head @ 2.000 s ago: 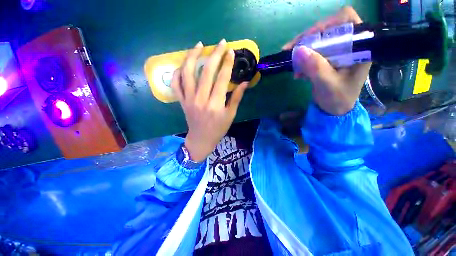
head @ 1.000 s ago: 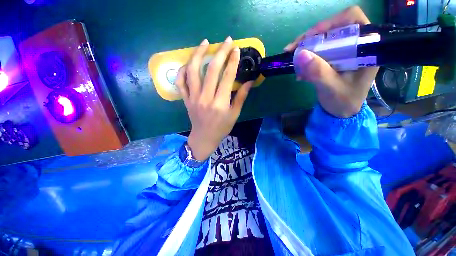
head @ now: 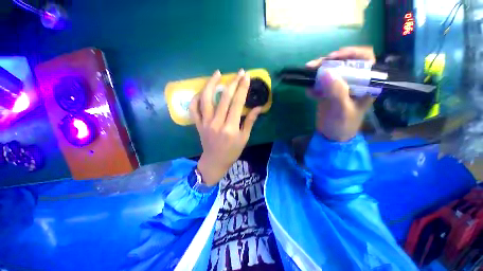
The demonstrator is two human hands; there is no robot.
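Observation:
My left hand (head: 222,124) lies over the yellow three-hole fixture (head: 177,91) on the green bench mat, fingers across its middle. A round black part (head: 258,92) sits in the fixture's right hole, beside my index finger and thumb. The left hole shows pale; the middle one is partly hidden by my fingers. My right hand (head: 339,100) is closed around the pale sleeve of the black glue syringe (head: 349,74), blurred. Its dark tip points left and is apart from the black part.
The red-orange curing block (head: 87,153) stands left, with black rounds in its seats and a pink glow. The UV lamp (head: 11,90) is at the far left. Black-and-silver rounds (head: 22,155) lie below it. A pale board (head: 316,12) is at the top; the controller's red digits (head: 408,24) show at right.
The syringe tip has moved off the black part, to the right. The view has shifted, so the pale board shows at the top. My left hand still rests on the fixture.

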